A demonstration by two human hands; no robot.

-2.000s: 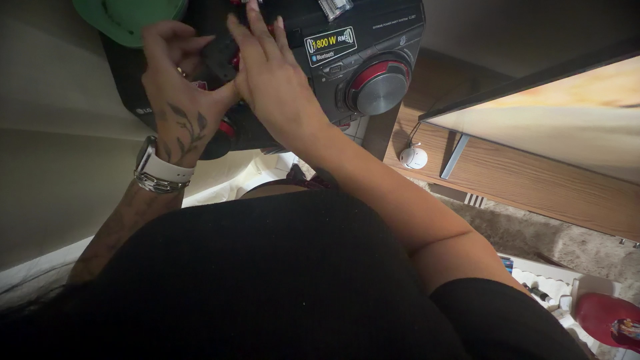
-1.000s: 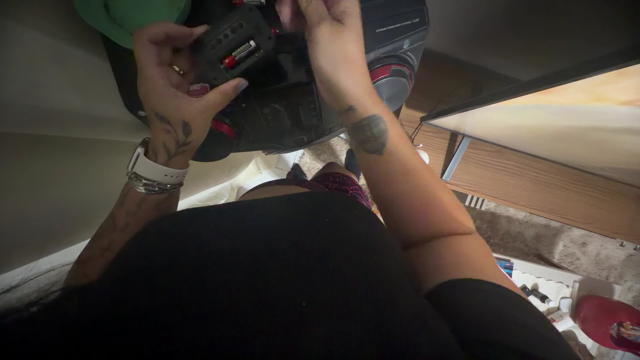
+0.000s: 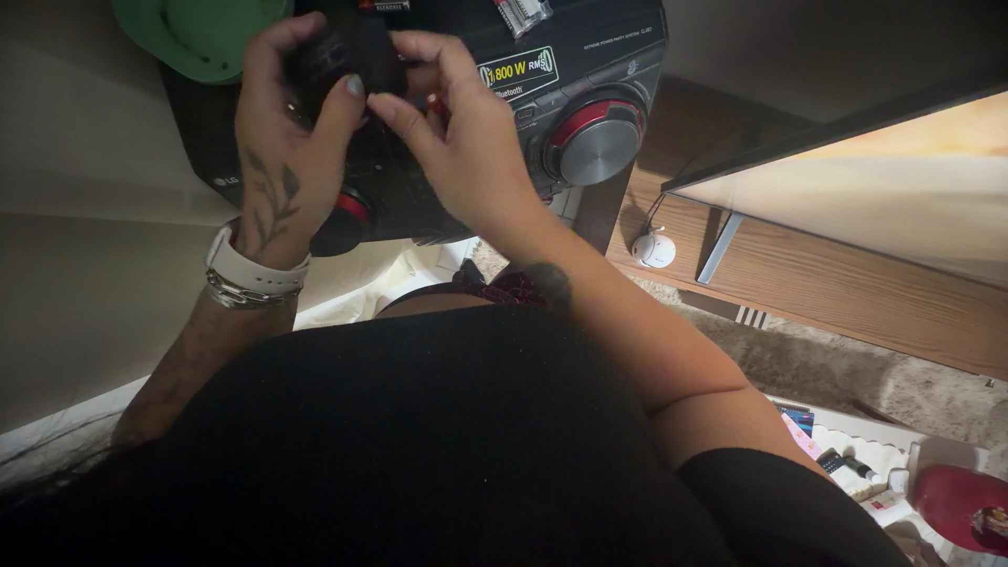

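My left hand (image 3: pixel 295 150) grips a small black battery-powered device (image 3: pixel 342 63) above the top of a black LG party speaker (image 3: pixel 441 201). My right hand (image 3: pixel 472 142) is at the device's right side, thumb and index finger near its edge. A red-ended battery (image 3: pixel 435 104) shows by the right hand's fingers; whether they grip it is unclear. The side of the device with the battery slots is hidden. Beyond the hands, a red and silver battery (image 3: pixel 386 5) and a clear pack of batteries (image 3: pixel 520 14) lie on the speaker.
A green plastic container (image 3: pixel 209 47) stands at the speaker's back left. The speaker's large knob (image 3: pixel 598 146) is right of my hands. Further right, a wooden TV stand (image 3: pixel 850 291) bears a television (image 3: pixel 890 181) and a small white round device (image 3: pixel 654 250). A red object (image 3: pixel 965 508) is at lower right.
One second ago the device's battery slots faced up with a battery in them; the device is now tilted. My right hand has come down and left, and the battery pack shows again.
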